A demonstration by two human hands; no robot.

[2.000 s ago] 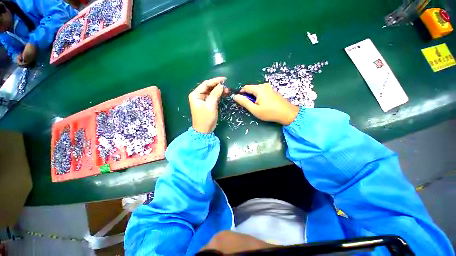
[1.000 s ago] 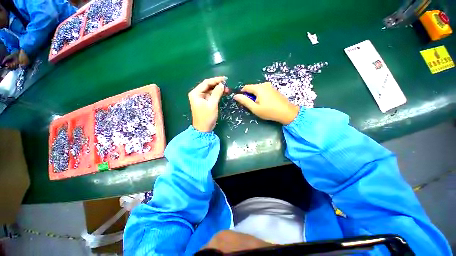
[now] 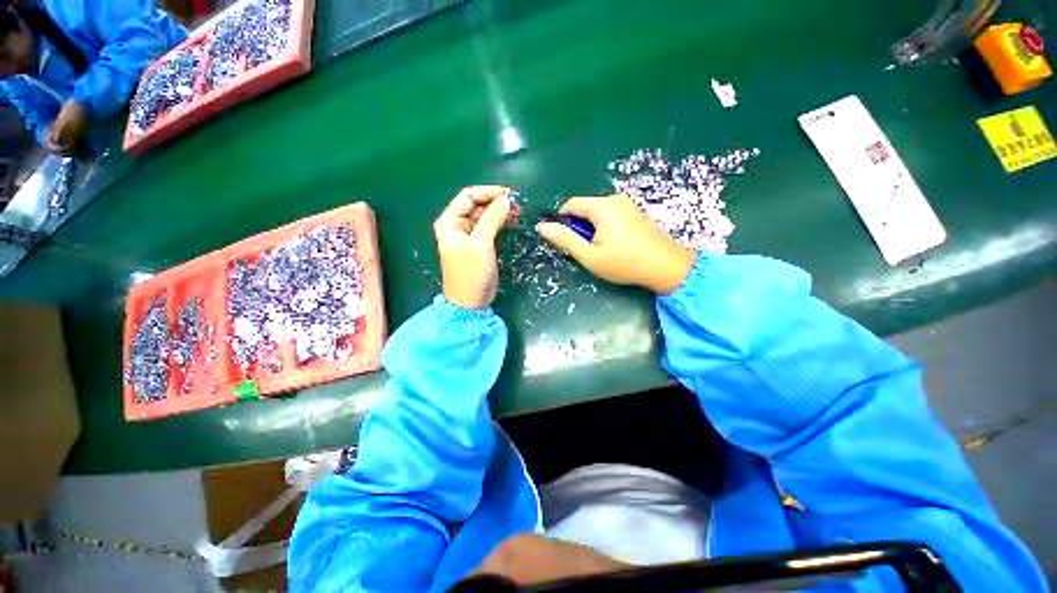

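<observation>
My left hand (image 3: 471,246) holds a tiny silvery part (image 3: 514,202) between thumb and fingertips, above the green bench. My right hand (image 3: 627,241) is closed around a small hand tool with a dark blue handle (image 3: 577,226); its dark tip points toward the part, with a small gap between them. The kind of tool cannot be told. A pile of silvery-white parts (image 3: 686,197) lies just beyond and right of my right hand. Thin offcuts (image 3: 556,278) are scattered on the green surface between and below the hands.
A salmon-red compartment tray (image 3: 378,307) heaped with parts stands left; another tray (image 3: 304,41) is farther off beside a person in blue (image 3: 110,58). At right lie a white card (image 3: 875,180), a yellow label (image 3: 1017,138) and a yellow stop box (image 3: 1006,60). A white scrap (image 3: 723,93) lies above the pile.
My left hand has moved slightly left and down, and the gap between the part and the tool tip has widened. My right hand is nearly unchanged. The far person's hands have shifted.
</observation>
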